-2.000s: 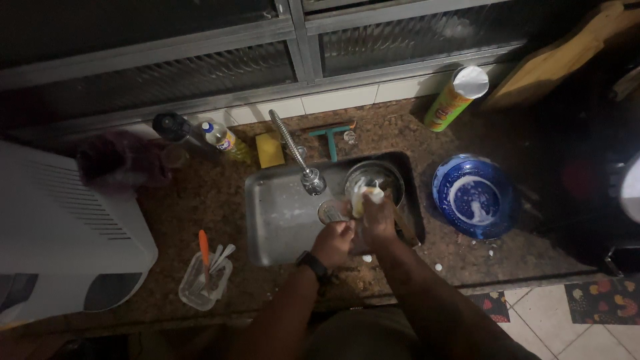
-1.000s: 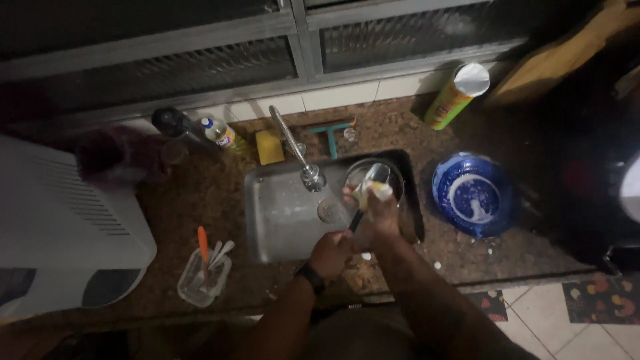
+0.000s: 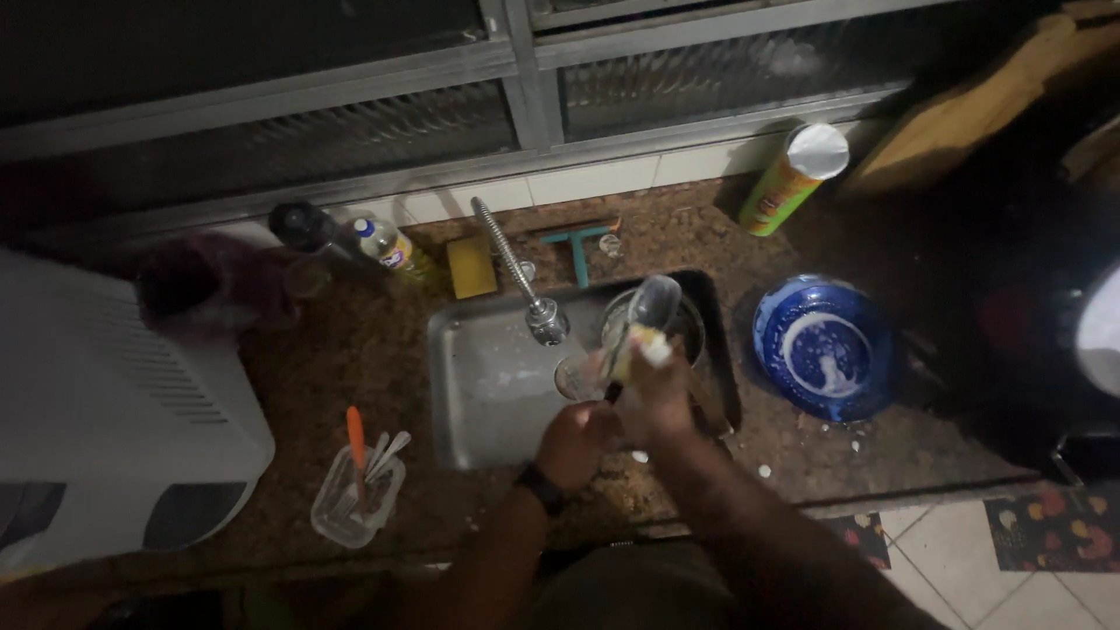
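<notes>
Over the right half of the steel sink (image 3: 494, 385), my left hand (image 3: 577, 442), with a dark band on its wrist, grips the dark handle of a large spoon (image 3: 654, 300). The spoon's rounded end points toward the window. My right hand (image 3: 658, 385) holds a foamy yellowish sponge (image 3: 649, 343) against the spoon's neck; the fingers are blurred. Beneath them a round metal pot (image 3: 694, 324) sits in the sink, partly hidden. A small round metal piece (image 3: 570, 378), perhaps the drain, shows left of my hands. The flexible faucet (image 3: 547, 322) hangs over the sink.
Soapy blue plates (image 3: 827, 354) are stacked at the right. Behind the sink lie a yellow sponge (image 3: 472, 268) and a teal squeegee (image 3: 578, 249). A detergent bottle (image 3: 385, 245) and a green tube can (image 3: 792, 179) stand near the window. A plastic container (image 3: 357, 503) with cutlery is at the left.
The spoon has turned in my hands, and its rounded end now shows plainly above the sponge. My right hand has shifted a little over the sink.
</notes>
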